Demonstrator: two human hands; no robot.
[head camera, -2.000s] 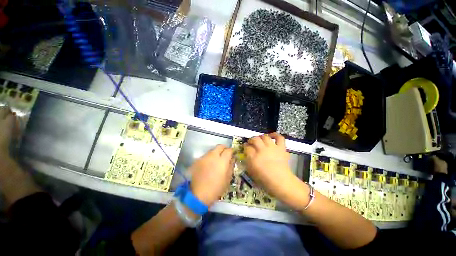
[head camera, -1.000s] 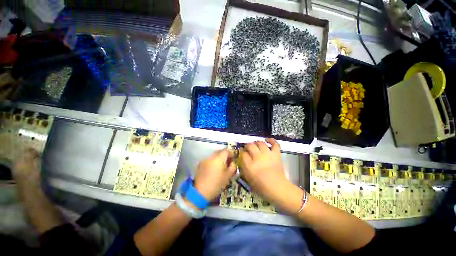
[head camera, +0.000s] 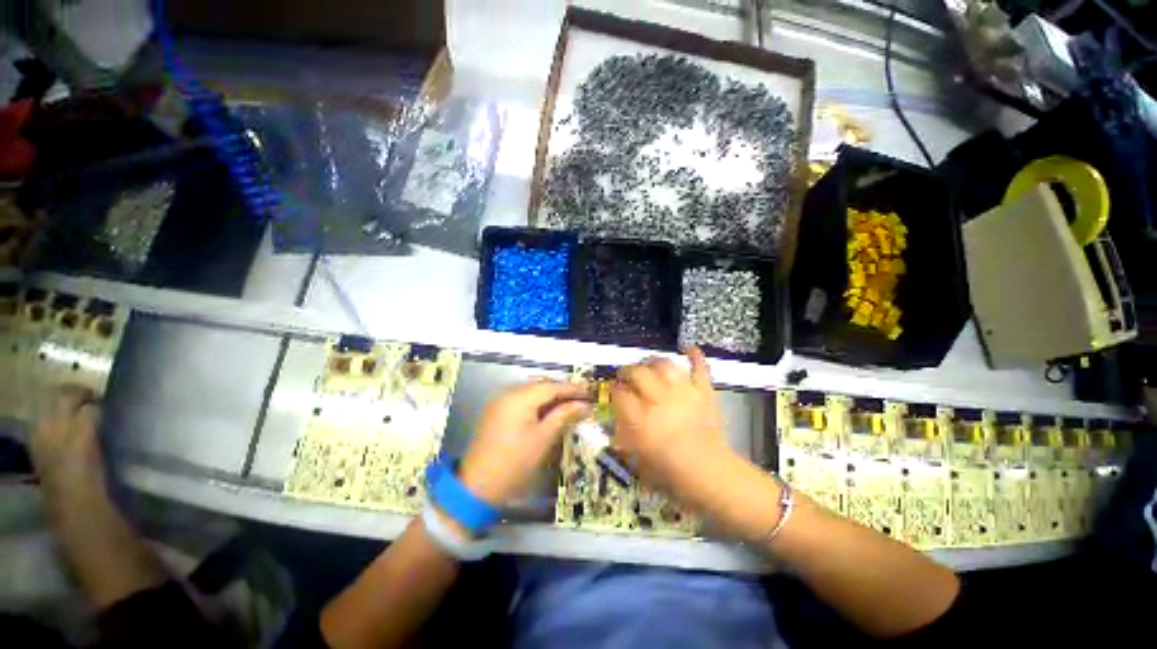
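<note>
A cream-yellow circuit board (head camera: 586, 488) lies on the conveyor rail in front of me, with dark parts and a longer grey-black part on it. My left hand (head camera: 518, 437), with a blue wrist strap, is at the board's upper left, thumb and index finger close together at its top edge. My right hand (head camera: 666, 412) covers the board's upper right, fingers bent down. A small yellow component (head camera: 604, 391) shows between the fingertips of both hands. Whether it is pinched or seated on the board is too small to tell.
Three small black bins (head camera: 624, 294) hold blue, dark and silver-grey parts. Behind is a shallow cardboard tray (head camera: 548, 140). A large black bin (head camera: 949, 273) holds yellow blocks. A tape dispenser (head camera: 1043, 285) stands right. Other boards (head camera: 374, 431) lie left and right. Another person's hand (head camera: 66, 437) is far left.
My left hand has shifted slightly left, its fingertips a little apart from my right hand's, showing more of the board. My right hand stays near the same spot. The camera view has shifted slightly.
</note>
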